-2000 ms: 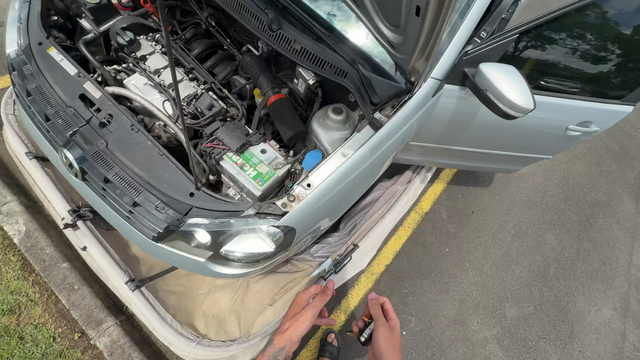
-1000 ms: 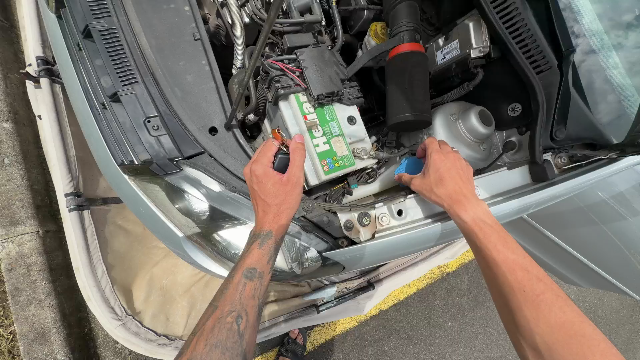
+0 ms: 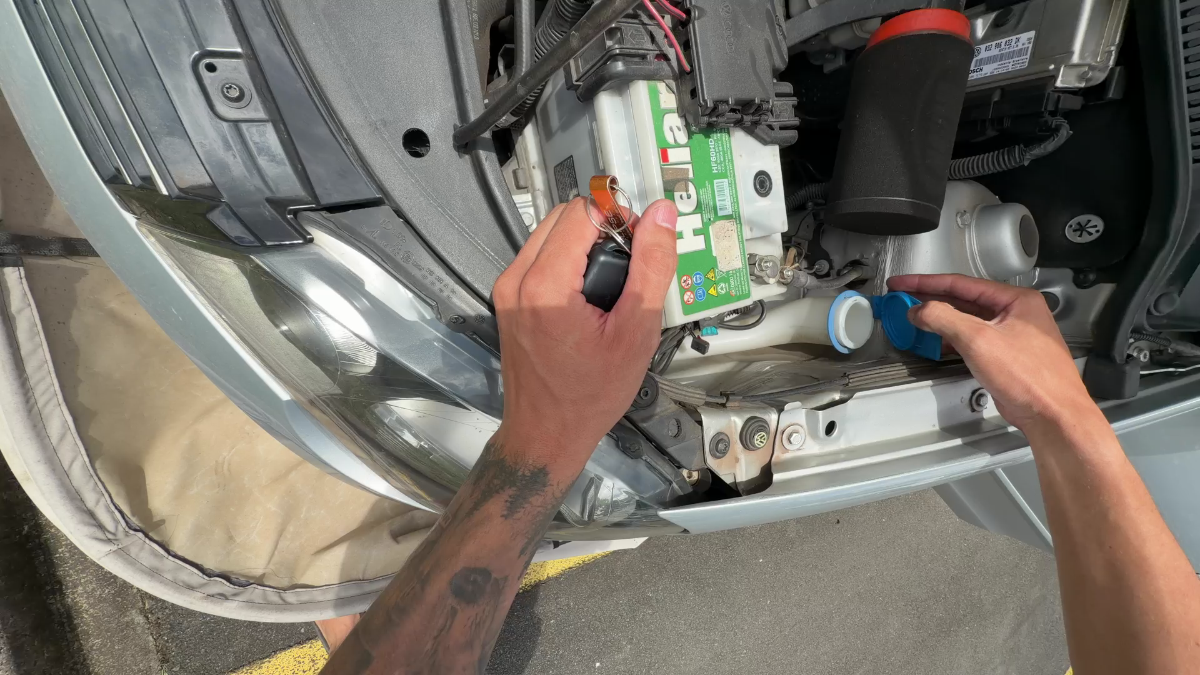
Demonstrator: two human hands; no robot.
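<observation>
My left hand (image 3: 586,300) is closed around a black car key fob (image 3: 607,274) with a metal ring and an orange tag (image 3: 605,191), in front of the car battery (image 3: 698,216). At the right, my right hand (image 3: 984,337) has its thumb and fingers on the blue flip cap (image 3: 902,322) of the fluid reservoir. The cap is swung to the right of the white filler neck (image 3: 769,328), whose round mouth (image 3: 851,322) with a blue rim shows a pale surface. Whether that mouth is covered inside I cannot tell.
A black cylindrical air filter (image 3: 895,131) with a red band lies above the cap. The headlight (image 3: 375,375) and the silver fender edge (image 3: 844,492) run below the engine bay. A metal-cased control unit (image 3: 1050,47) sits at the top right, a beige fabric sheet (image 3: 216,394) at the lower left.
Both hands, low beside the car two seconds ago, are now over the engine bay. The blue cap, on the filler neck in the earliest frame, is now flipped open. The view has moved much closer.
</observation>
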